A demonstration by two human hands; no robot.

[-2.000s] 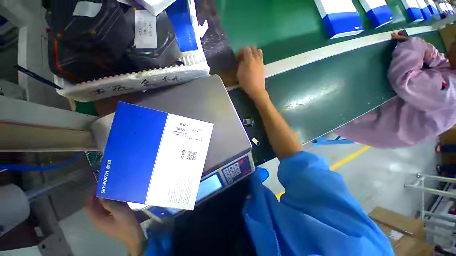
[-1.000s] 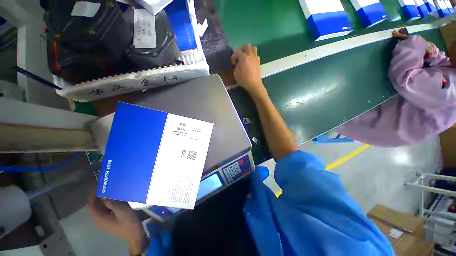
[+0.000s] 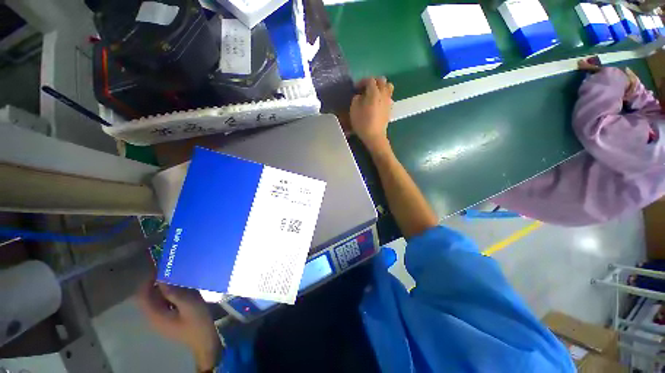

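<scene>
A blue and white product box (image 3: pixel 240 226) lies at an angle over the near left part of the scale's grey pan (image 3: pixel 313 153) and partly covers its front panel. The glowing display (image 3: pixel 316 271) shows beside the box's lower right edge. My left hand (image 3: pixel 182 317) is at the box's lower left corner, with its fingers partly hidden under the box, and holds it there. My right hand (image 3: pixel 372 109) rests at the near end of the green belt, fingers loosely bent, with nothing seen in it.
Several blue and white boxes, one nearest (image 3: pixel 461 40), stand on the green belt (image 3: pixel 386 40). A white-edged tray (image 3: pixel 219 120) with black bagged items (image 3: pixel 160 51) is beyond the scale. A person in a pink sleeve (image 3: pixel 605 109) is at the right. A white roll (image 3: pixel 29 295) is at the left.
The boxes on the green belt have moved left, nearer to my right hand. The whole view has shifted slightly. Both my hands and the held box keep nearly the same places over the scale and belt.
</scene>
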